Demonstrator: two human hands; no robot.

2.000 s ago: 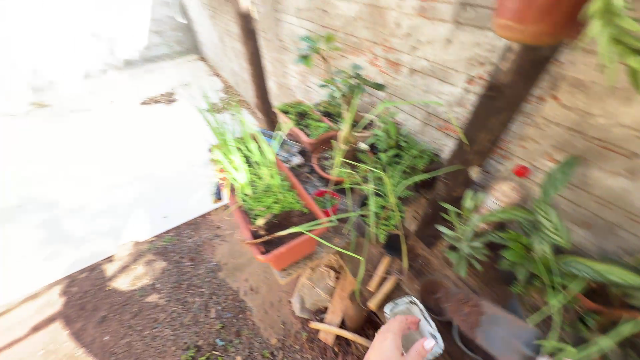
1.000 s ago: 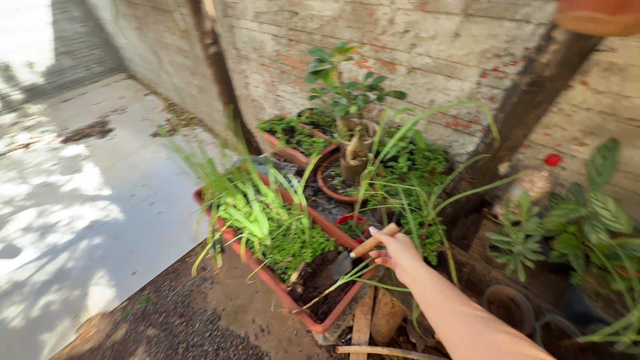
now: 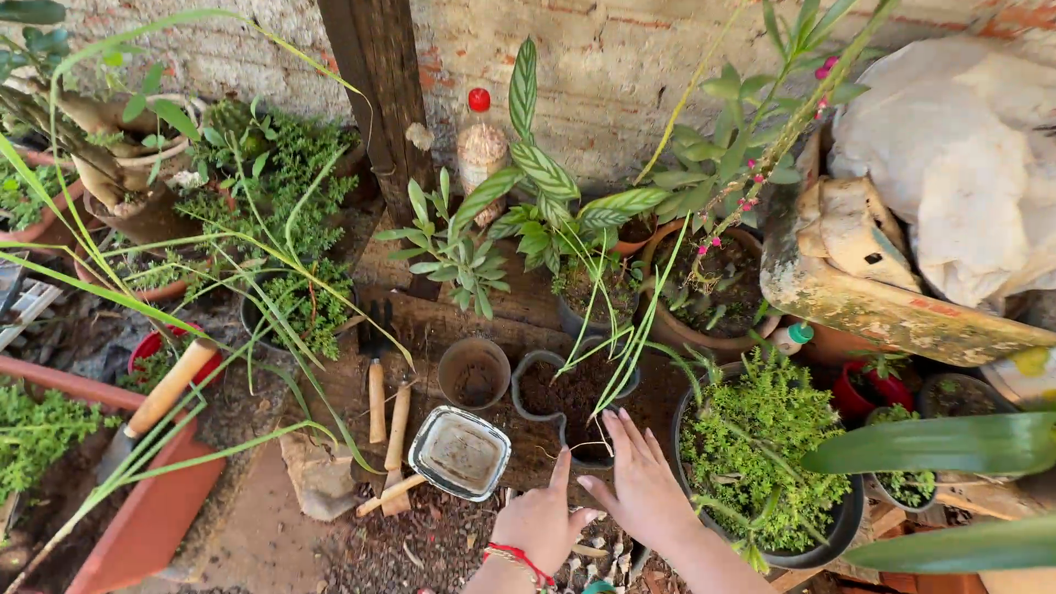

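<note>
Both my hands are at the near lobe of a dark lobed pot (image 3: 540,386) filled with soil, where thin green shoots (image 3: 631,355) stand. My left hand (image 3: 544,516), with a red bracelet, points its index finger at the rim beside a pale stem or root. My right hand (image 3: 639,483) rests its fingertips at the base of the shoots; whether it pinches them is unclear. Left of the pot are an empty brown round pot (image 3: 474,373) and a white-grey square container (image 3: 459,453). A wooden-handled trowel (image 3: 169,392) stands in the terracotta-coloured planter (image 3: 153,503).
A hand fork (image 3: 377,388) and other wooden-handled tools lie left of the square container. A black pot of leafy greenery (image 3: 767,462) stands close to my right hand. Long leaves cross the view at left and right. A wooden post (image 3: 375,99) and potted plants line the brick wall.
A hand held the wooden-handled trowel at the planter one second ago; now the trowel is let go there, and both hands are at the lobed pot. The view has swung right.
</note>
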